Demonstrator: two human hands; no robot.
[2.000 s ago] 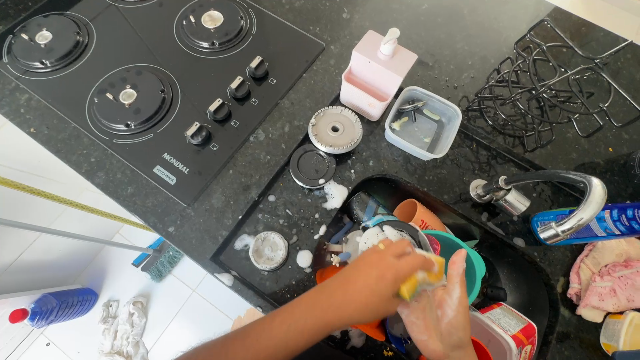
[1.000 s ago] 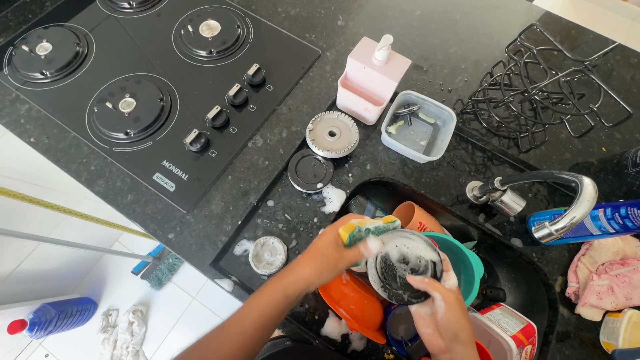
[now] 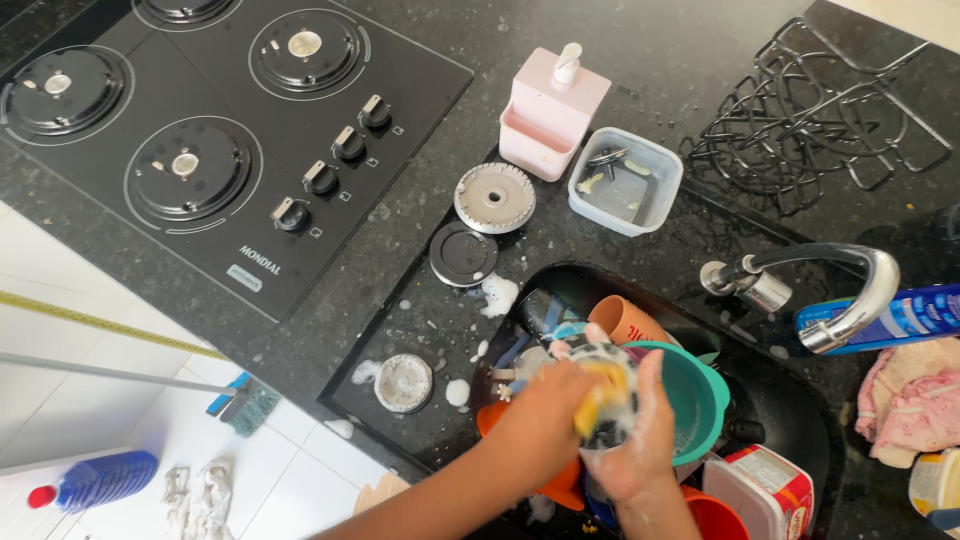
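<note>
Over the sink, my left hand [image 3: 540,420] presses a yellow sponge [image 3: 600,397] onto a soapy, dark round burner cap [image 3: 611,431]. My right hand [image 3: 637,450] holds that cap by its edge, with soap on the fingers. Hands and sponge hide much of the cap. A teal bowl [image 3: 686,405] is just right of my hands. On the counter left of the sink lie a metal burner ring [image 3: 495,198], a black burner cap [image 3: 463,253] and a small soapy burner head [image 3: 403,382].
The sink holds an orange cup [image 3: 626,319] and a plastic tub [image 3: 761,487]. A chrome faucet [image 3: 862,277] arches over its right side. Beyond stand a pink soap dispenser [image 3: 547,112], a clear container [image 3: 626,180] and wire pan supports [image 3: 810,112]. A gas cooktop [image 3: 225,90] is at left.
The sponge has moved from the upper edge of the round cap onto its face. The cap has tilted between my hands.
</note>
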